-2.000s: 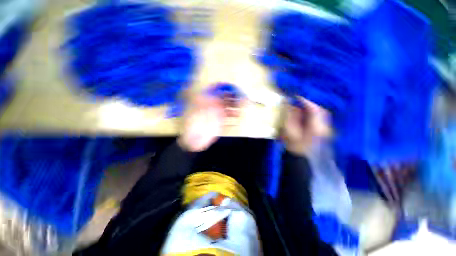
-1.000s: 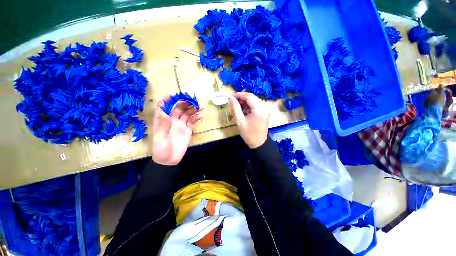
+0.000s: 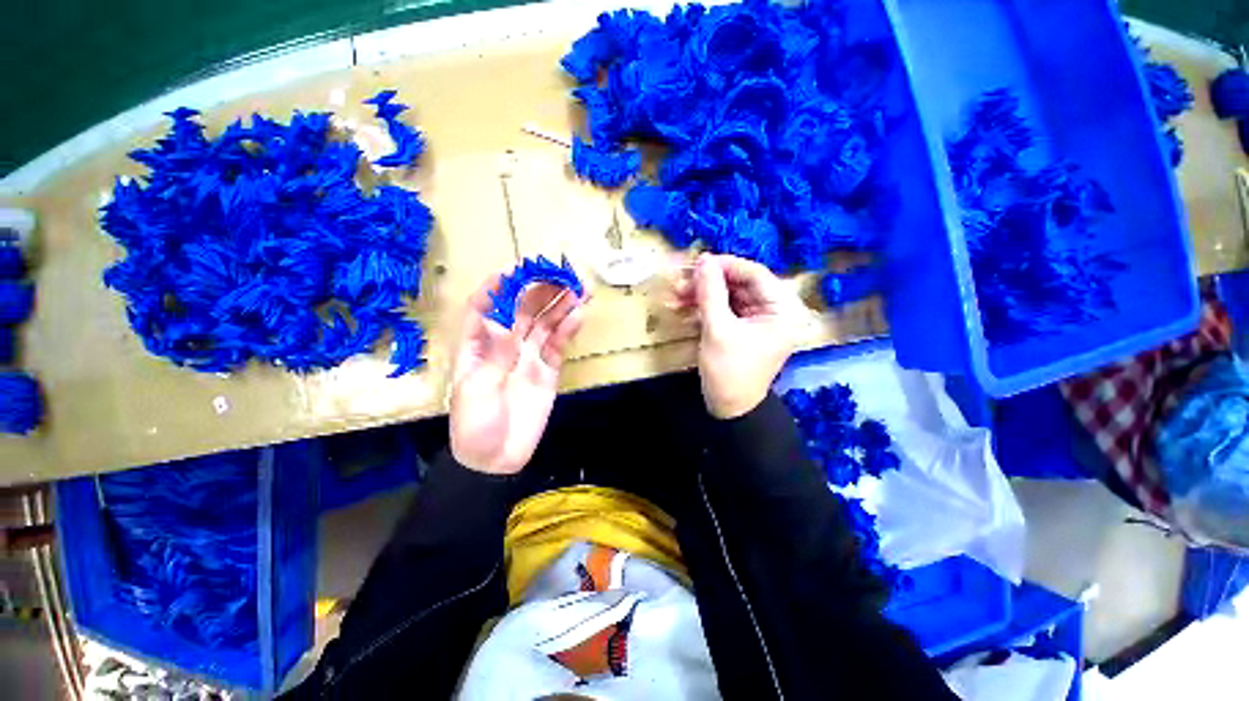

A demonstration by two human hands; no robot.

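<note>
My left hand (image 3: 504, 390) holds a blue spiky crescent piece (image 3: 534, 285) by its fingertips, its pointed tips facing away from me. My right hand (image 3: 740, 329) is just right of it, thumb and fingertips pinched together. A thin pale thing seems to be at the fingertips, but it is blurred. A small white round dish (image 3: 629, 267) lies on the board between the hands. A pile of blue spiky pieces (image 3: 274, 247) lies at the left. A pile of chunkier blue parts (image 3: 747, 123) lies at the right.
A large blue bin (image 3: 1082, 359) with blue parts stands tilted at the right. Thin sticks (image 3: 510, 217) lie on the tan bench (image 3: 329, 400). Below are a blue crate (image 3: 284, 568) at left and a lined crate (image 3: 959, 473) at right. A person's checked sleeve (image 3: 1116, 411) shows at right.
The view has shifted, so the bench things sit farther right. My left hand still holds the spiky piece, now turned slightly. My right hand stays pinched near the dish.
</note>
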